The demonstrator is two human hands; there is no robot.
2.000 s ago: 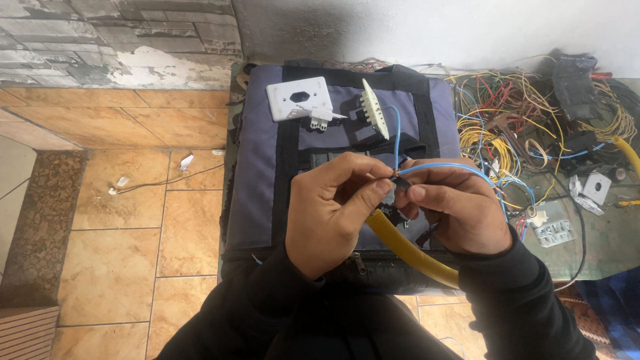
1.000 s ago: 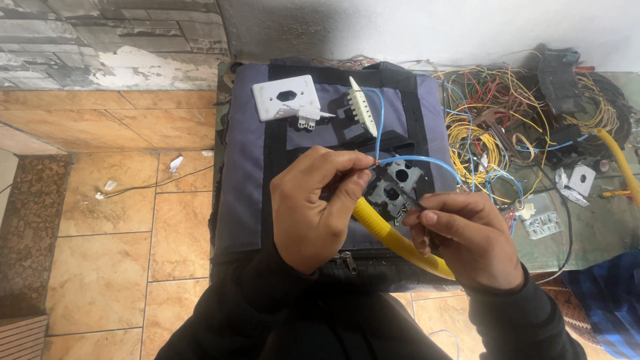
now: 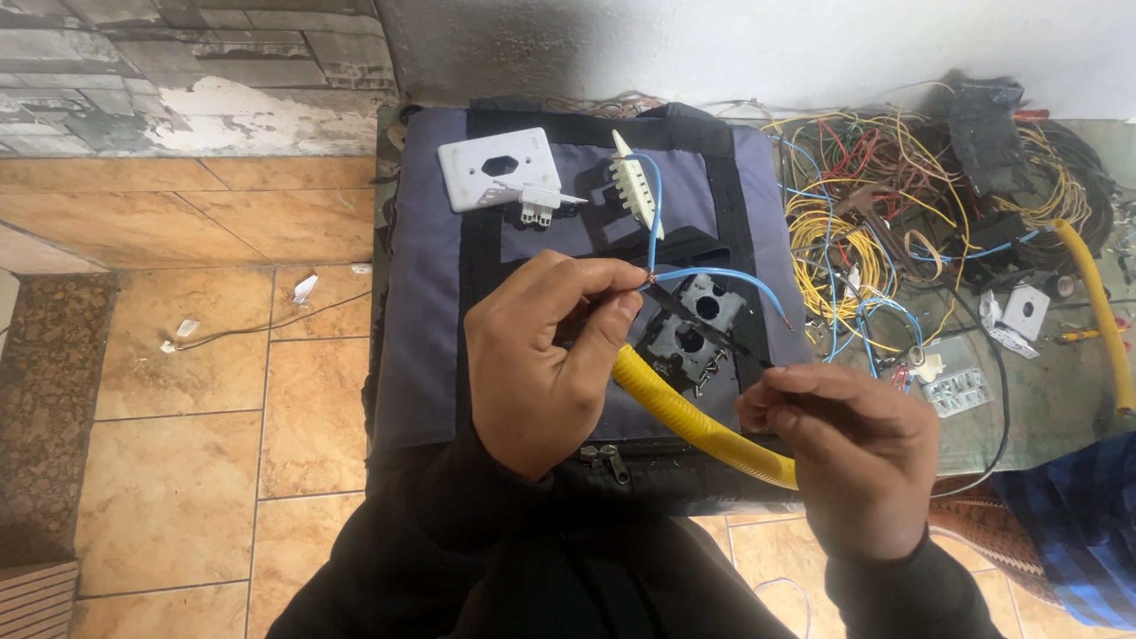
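My left hand [image 3: 559, 355] pinches the bare copper joint where blue wires [image 3: 710, 271] meet. One blue wire loops up to a cream plastic plate with a toothed edge [image 3: 635, 186]; another ends with bare copper at the right. My right hand [image 3: 839, 435] grips the end of a strip of black electrical tape [image 3: 706, 319], stretched from the joint. Beneath the tape lies a dark electrical box [image 3: 688, 337] with round holes and screws beside it. A yellow corrugated conduit [image 3: 701, 426] runs below my hands. A white outlet cover plate [image 3: 461, 164] and a white socket module [image 3: 539, 204] lie behind.
A grey-blue padded bag [image 3: 426, 355] lies under the work. On the green surface to the right are coiled yellow wires [image 3: 834, 257], a clear box of small parts [image 3: 958, 386], another white cover plate [image 3: 1027, 311] and more yellow conduit [image 3: 1100, 311]. A wall stands behind.
My right hand has moved away from the joint, to the right and down, with the black tape drawn out between my hands. My left hand still pinches the joint. The dark box has come into view.
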